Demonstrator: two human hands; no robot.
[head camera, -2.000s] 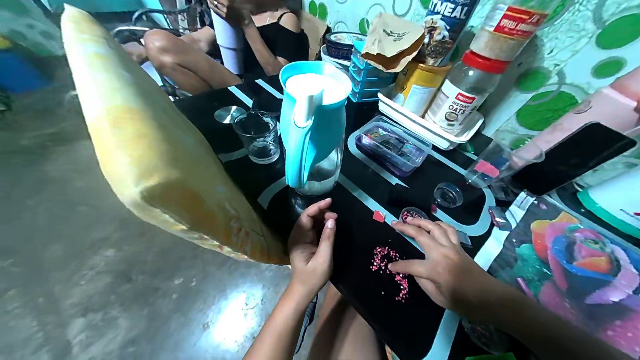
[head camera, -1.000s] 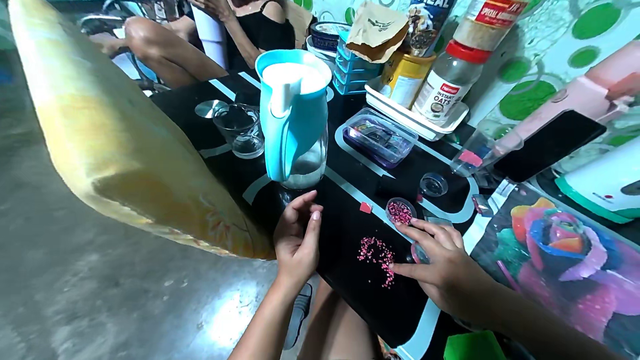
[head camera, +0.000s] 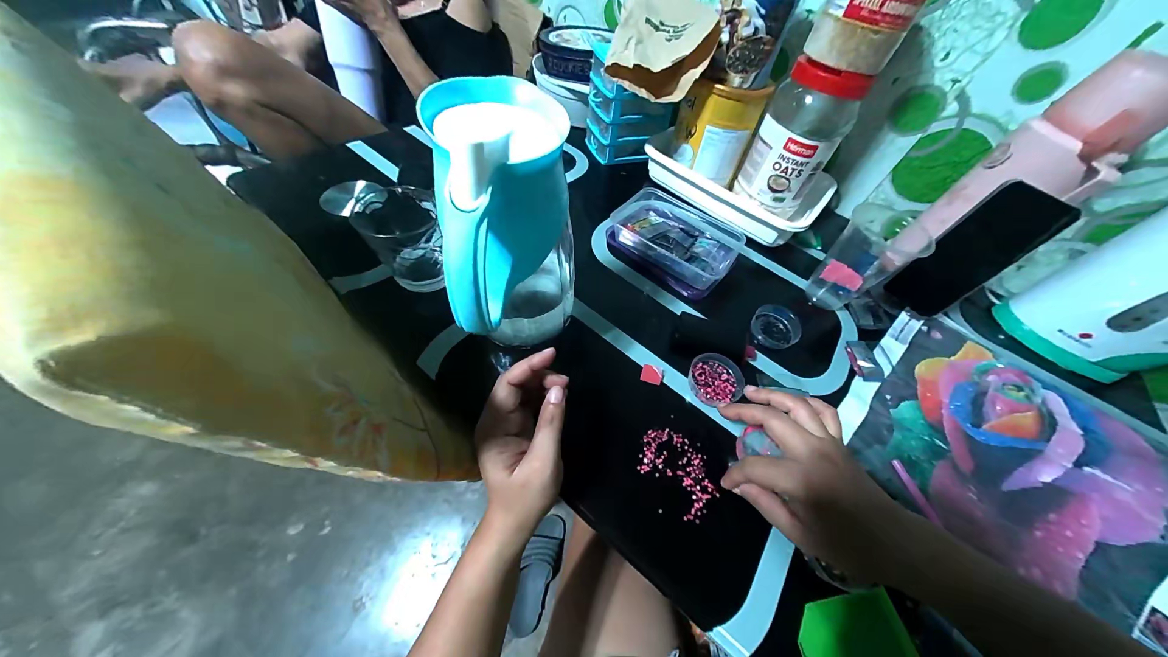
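Note:
Pink and red beads lie loose on the black tabletop between my two hands. Beside my right fingertips is a small round clear container holding more such beads. My right hand rests at the right of the loose beads, fingers bent over a small round bluish-pink thing that they partly hide; whether they grip it is unclear. My left hand is at the table's near edge, palm up and fingers apart, holding nothing. A small pink-red square piece lies left of the bead container.
A turquoise-lidded pitcher stands behind my left hand, with a glass beside it. Further back are a clear plastic box and an oats jar. A leaning phone and rose picture are right; a cushion is left.
The bead container, largely covered by my right hand two seconds ago, now shows fully. My right fingers have shifted off it. My left hand stays near the pitcher.

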